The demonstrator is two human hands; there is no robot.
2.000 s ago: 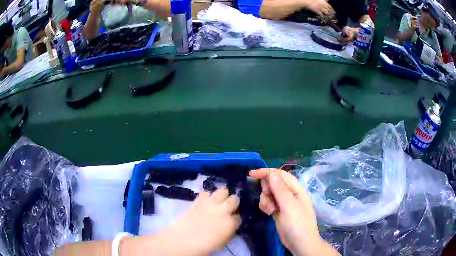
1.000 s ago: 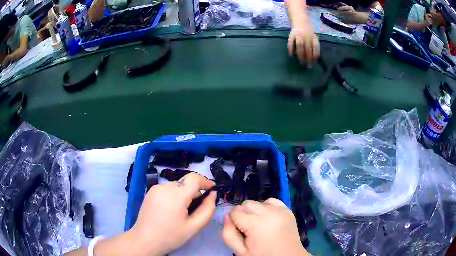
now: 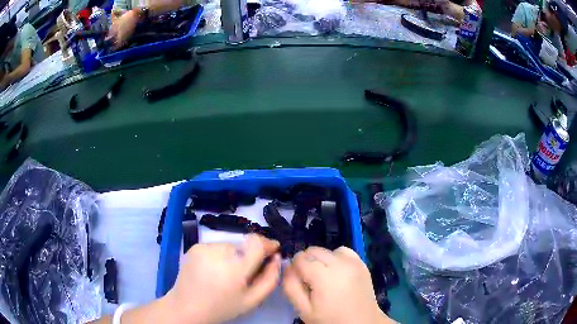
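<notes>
A blue tray [image 3: 166, 266] with a white bottom holds several short black plastic pieces [image 3: 229, 223]. My left hand [image 3: 221, 278] is over the front left of the tray, fingers closed on a small dark part that shows between thumb and fingers. My right hand [image 3: 332, 281] is close beside it, with its fingertips pinched near the same spot. The fingers hide most of the part, and I cannot tell whether the right hand grips it too.
Black curved bands [image 3: 405, 126] lie on the green belt [image 3: 253, 120]. Clear bags stand left [image 3: 50, 253] and right [image 3: 455, 262]. A spray can [image 3: 550, 149] is beyond the right bag. Loose black pieces lie beside the tray. Another person's hand [image 3: 123, 28] is across the belt.
My hands came from apart over the tray to close together, the left now on a small part. The other person's hand left the belt, where a black band now lies. Bands on the belt shifted left.
</notes>
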